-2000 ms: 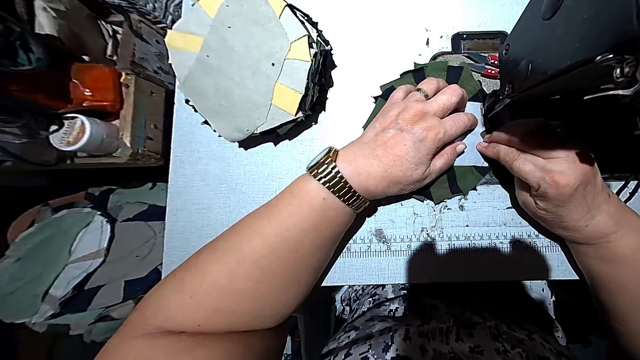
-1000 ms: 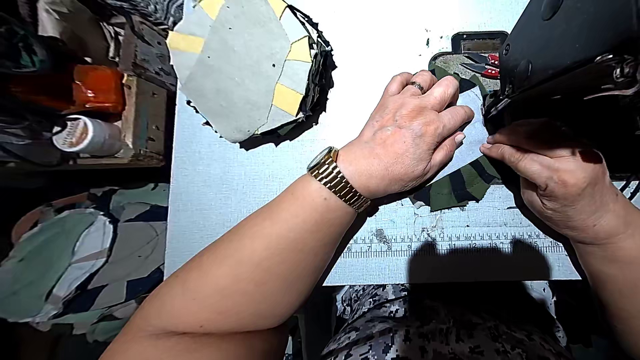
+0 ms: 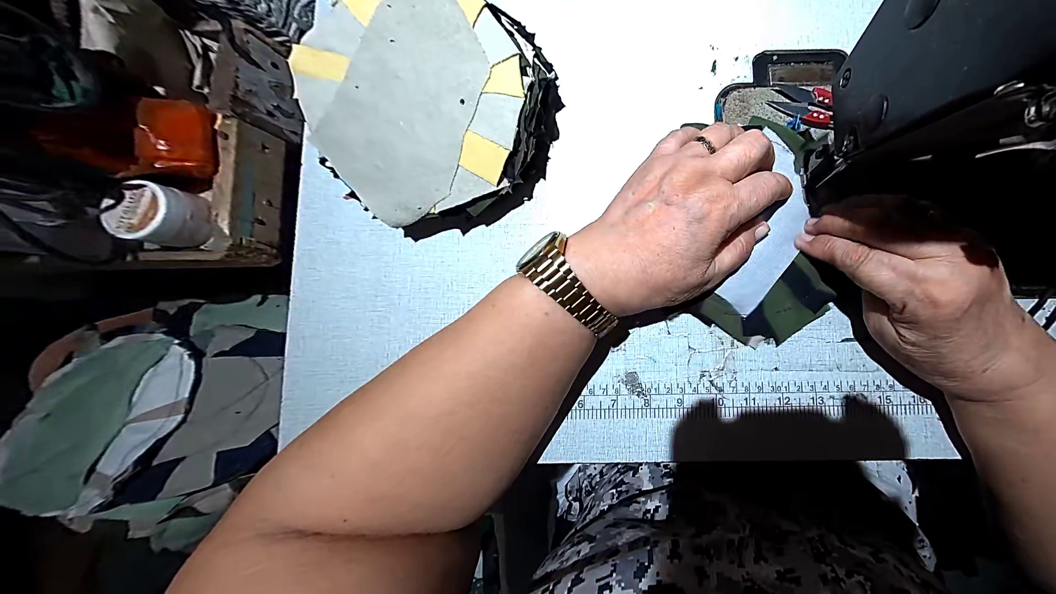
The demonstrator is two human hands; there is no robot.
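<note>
My left hand, with a gold watch and a ring, lies palm down on a fabric piece with a white face and green camouflage edges. Its fingers are bent over the white part. At the right edge of that piece, my right hand pinches the fabric between thumb and forefinger, beside the needle area of a black sewing machine. The needle itself is hidden. A stack of rounded panels, pale grey with yellow patches and dark ragged edges, lies at the back left of the table.
Red-handled thread snips rest in a small tray behind the fabric. A printed ruler scale runs along the table's front. Left of the table are a wooden crate, a white container, an orange object and camouflage fabric pieces.
The fabric piece has turned under my left hand, so more of its white face shows and its edges lie at a different angle. Both hands have stayed nearly in place.
</note>
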